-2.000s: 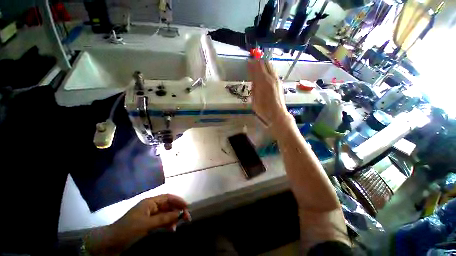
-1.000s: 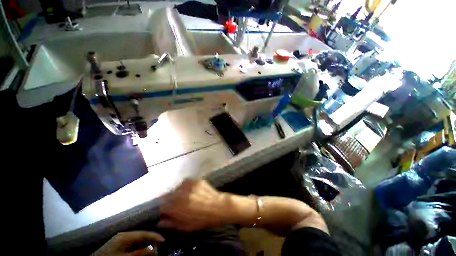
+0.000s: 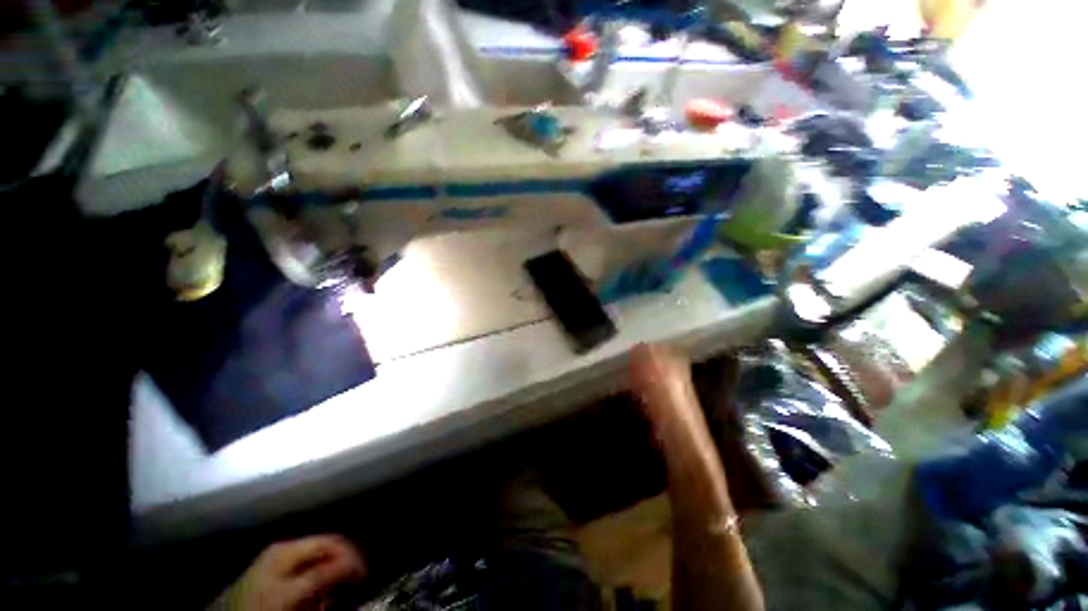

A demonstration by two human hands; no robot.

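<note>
A dark navy cloth panel [image 3: 263, 340] lies flat on the white machine table [image 3: 430, 418], its right edge beside the needle area of the sewing machine [image 3: 418, 155]. My left hand [image 3: 298, 573] is low in front of the table, blurred, fingers curled; whether it holds something cannot be made out. My right hand [image 3: 660, 364] is at the table's front edge, below the black phone [image 3: 570, 301], blurred and partly lost against the table. No held object can be made out in it.
A cream lamp [image 3: 195, 264] stands left of the needle. A blue flat piece [image 3: 737, 278] lies right of the phone. A crinkled clear plastic bag [image 3: 823, 418] and blue bundles [image 3: 1002, 489] are at the lower right. Dark cloth fills the left side.
My right hand first came down from the machine head to near my left hand, then moved right to the table's front edge. The cloth panel stays beside the needle. The view has shifted.
</note>
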